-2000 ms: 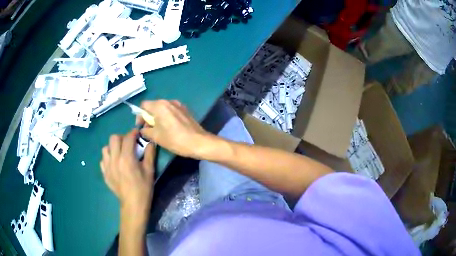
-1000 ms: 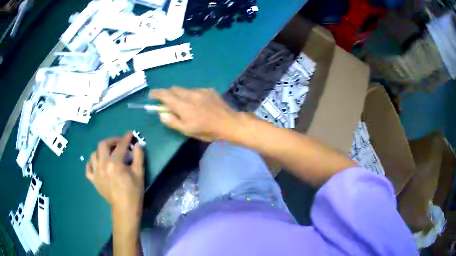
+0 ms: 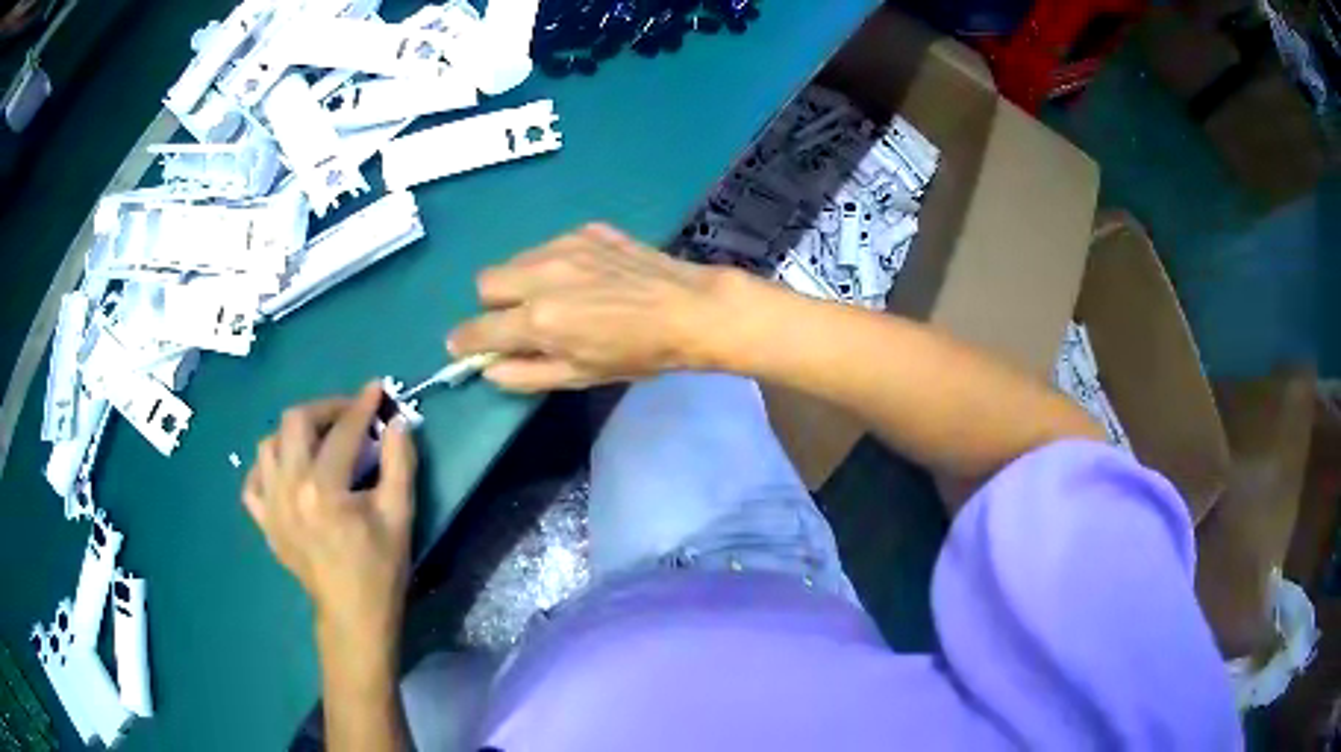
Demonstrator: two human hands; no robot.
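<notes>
My left hand (image 3: 331, 507) rests on the green bench top and holds a white plastic housing (image 3: 394, 407), mostly hidden under the fingers; its notched end points away from me. My right hand (image 3: 566, 312) holds a hand tool (image 3: 468, 369) by its pale yellowish handle. The thin metal shaft points left and its tip is at the notched end of the housing; whether it touches cannot be told. A heap of white housings (image 3: 206, 235) lies beyond my left hand, with a pile of small black parts (image 3: 625, 30) to its right.
Several housings (image 3: 133, 646) lie apart at the lower left of the green bench (image 3: 243, 573). A tiny white speck (image 3: 235, 460) is left of my left hand. An open carton (image 3: 1015, 250) with white and dark grey strips and another carton (image 3: 1154, 338) stand right. Clear plastic (image 3: 537, 566) is below the bench edge.
My right hand first moved right, away from the left hand, then its tool turned and came back to the housing's notched end. My left hand shifted slightly left. The person at the upper right left view.
</notes>
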